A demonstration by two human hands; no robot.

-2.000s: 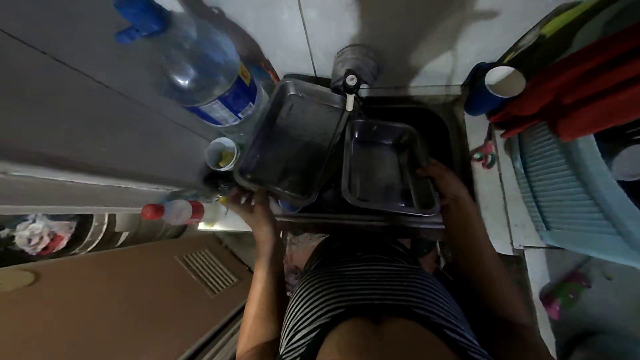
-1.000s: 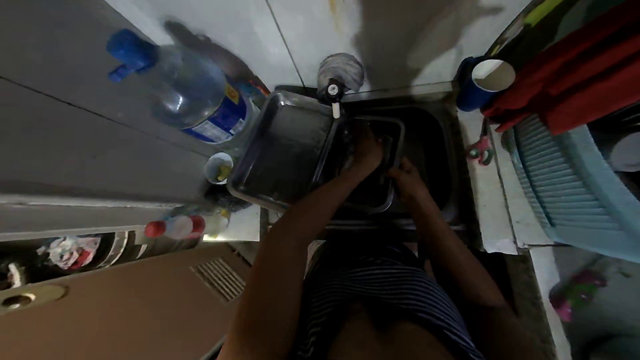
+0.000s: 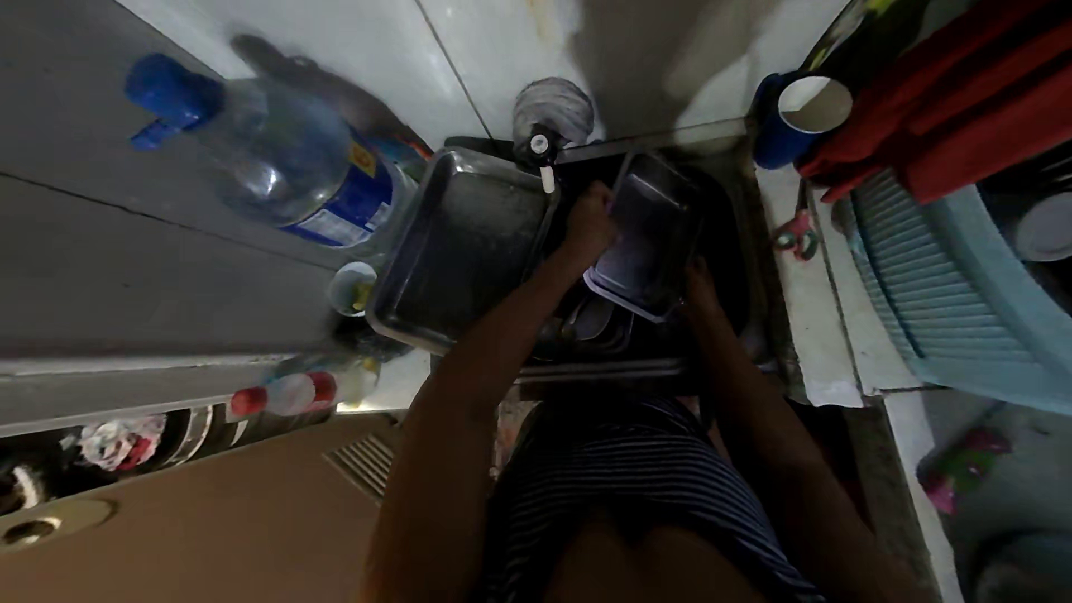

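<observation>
In the dark sink (image 3: 737, 243), my left hand (image 3: 593, 219) is at the left edge of a small rectangular metal pan (image 3: 649, 230). My right hand (image 3: 697, 285) grips the same pan near its lower right corner; its fingers are partly in shadow. The pan is tilted above other dishes, among them what looks like a spoon or small bowl (image 3: 589, 320). A larger metal baking pan (image 3: 469, 243) rests over the sink's left side, beside my left forearm. The tap (image 3: 543, 155), with a cloth-like wrap around its base, stands behind the pans.
A large water bottle (image 3: 293, 167) and a small cup (image 3: 352, 289) stand at the left. Right of the sink are a blue cup (image 3: 796, 117), scissors (image 3: 797, 236), a red cloth (image 3: 946, 92) and a light-blue dish rack (image 3: 938, 276). A red-capped bottle (image 3: 289, 394) lies lower left.
My left hand has moved from the large pan to the small one. The small pan has been lifted and tilted, and dishes under it now show.
</observation>
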